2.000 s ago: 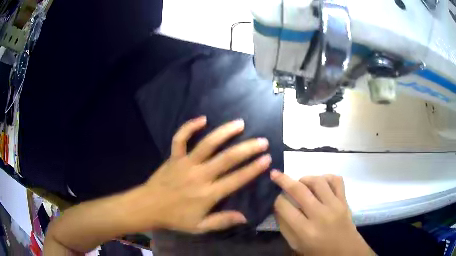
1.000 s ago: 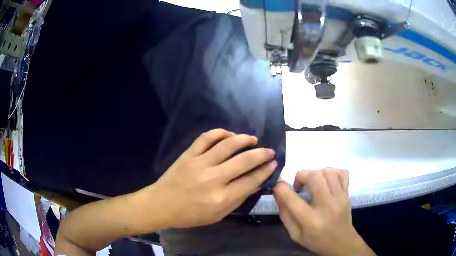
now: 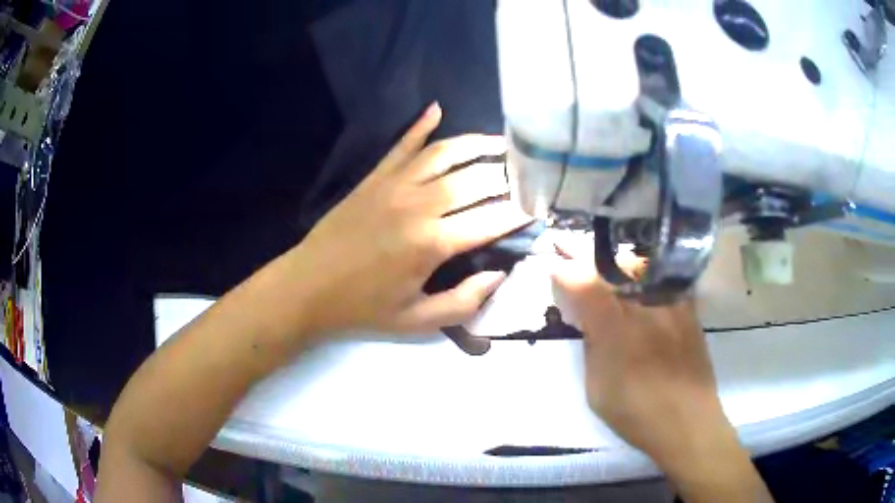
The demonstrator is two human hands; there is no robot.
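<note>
The large dark garment panel [image 3: 196, 147] lies left of the needle area. A thinner, slightly shiny dark piece [image 3: 378, 59] lies on it, its end close to the presser foot [image 3: 557, 224]. My left hand [image 3: 422, 226] lies flat on the dark cloth with fingers spread, fingertips beside the machine head. My right hand [image 3: 618, 314] is at the presser foot, its fingers partly hidden behind the shiny metal loop [image 3: 690, 201]; whether it grips the cloth edge cannot be seen.
The white sewing machine head [image 3: 608, 98] fills the upper right. The white table [image 3: 393, 393] has a rounded, ruler-marked front edge. Clear plastic and small coloured items [image 3: 15, 329] are along the far left. A dark slot and a dark patch show near the table front.
The dark cloth has moved up and away from the table front, baring the white surface. Both my hands have moved up to the needle area. My left fingers have spread. The view has shifted.
</note>
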